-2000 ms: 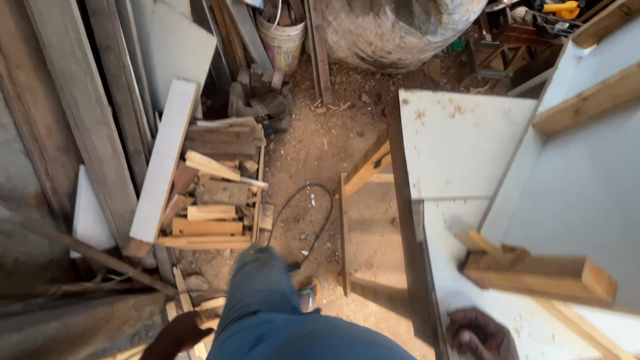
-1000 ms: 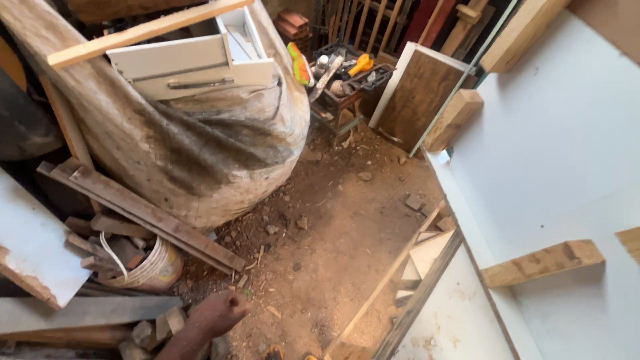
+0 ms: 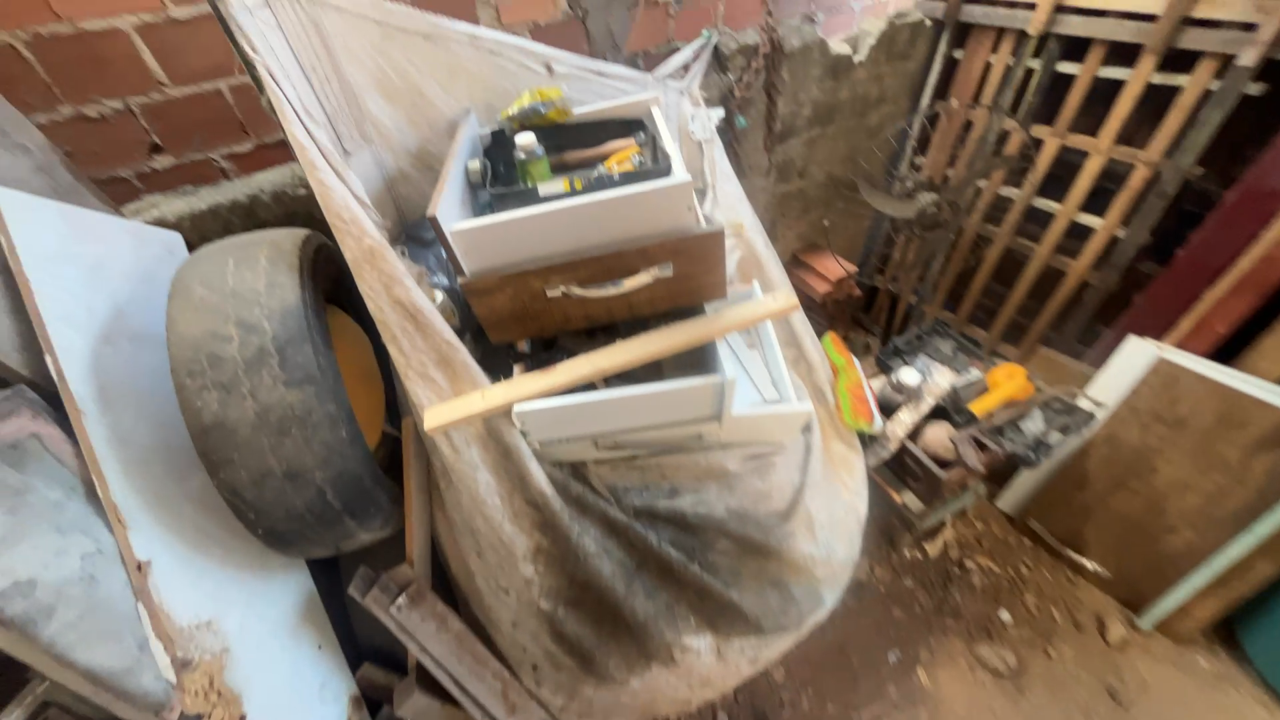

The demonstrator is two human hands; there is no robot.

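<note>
Neither of my hands shows in the head view now. At the middle, a big cloth sack (image 3: 660,560) bears a stack of drawers. The top white drawer (image 3: 575,230) holds a dark tray with a small bottle (image 3: 531,160) and tools. Below it sits a brown drawer front (image 3: 600,285) with a pale handle. A long wooden strip (image 3: 610,360) lies slantwise across a lower white drawer (image 3: 625,412), where a triangular set square (image 3: 750,365) also lies.
A worn tyre (image 3: 275,400) and a white board (image 3: 180,420) stand at the left. Dark planks (image 3: 450,640) lean low beside the sack. Right of it, a cluttered toolbox (image 3: 930,450) with a yellow tool (image 3: 1002,390) stands near a brown panel (image 3: 1150,480) and wooden slats (image 3: 1080,190).
The view has swung up and left to the sack and drawers. One hand, seen near the bottom a second ago, has gone out of view; two hands showed two seconds ago.
</note>
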